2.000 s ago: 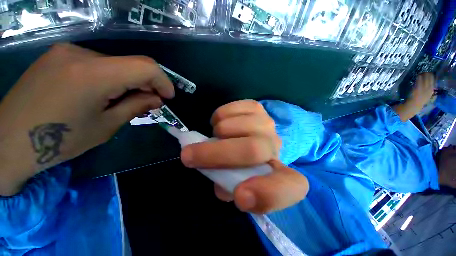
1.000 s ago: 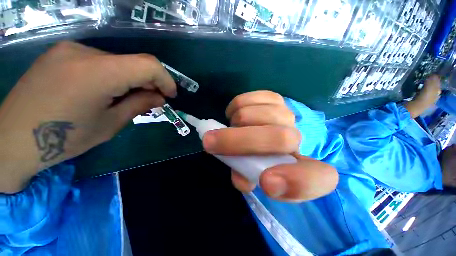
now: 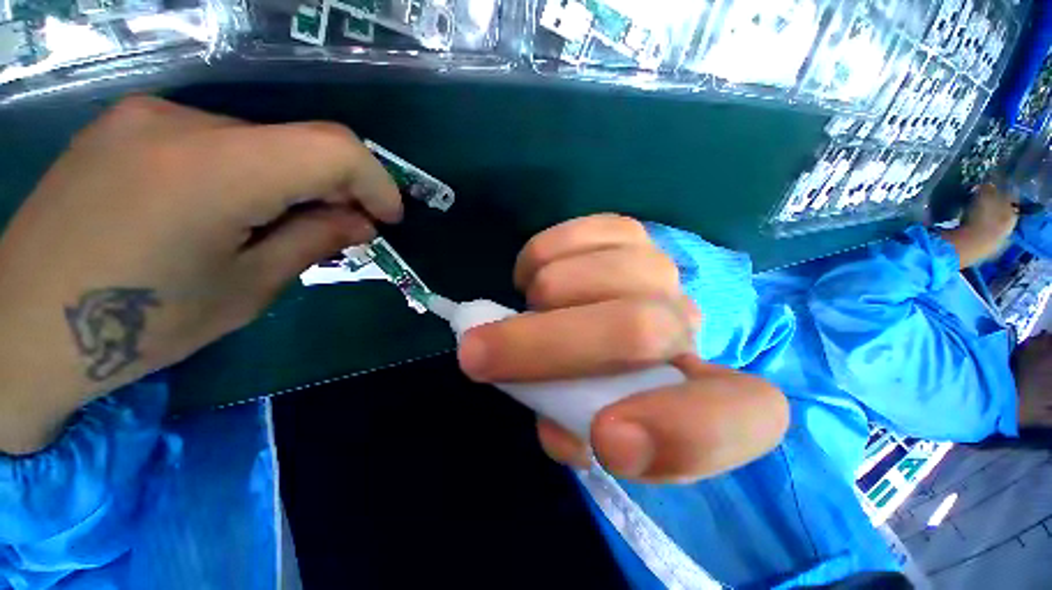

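My left hand [image 3: 219, 231] is at the left, its thumb and forefinger pinching a narrow green PCB assembly [image 3: 398, 272] that points down to the right. A second narrow board [image 3: 418, 184] sticks out above the fingertips; whether it is held or lies on the mat I cannot tell. White, glaring parts show under the fingers. My right hand [image 3: 623, 346] grips a white glue bottle [image 3: 554, 375]. The bottle's tip is at the lower right end of the board and seems to touch it. The fingers hide the boards' other ends.
A clear blister tray [image 3: 485, 58] with boards runs along the far side. A second tray [image 3: 854, 190] holds rows of boards at the right. The dark green mat [image 3: 600, 150] lies between. A person's hand [image 3: 986, 225] and blue sleeve are at the right.
Since one second ago, the bottle tip has moved from beside the board's middle down to its lower end. The left hand has barely moved. The other person's hand has shifted slightly.
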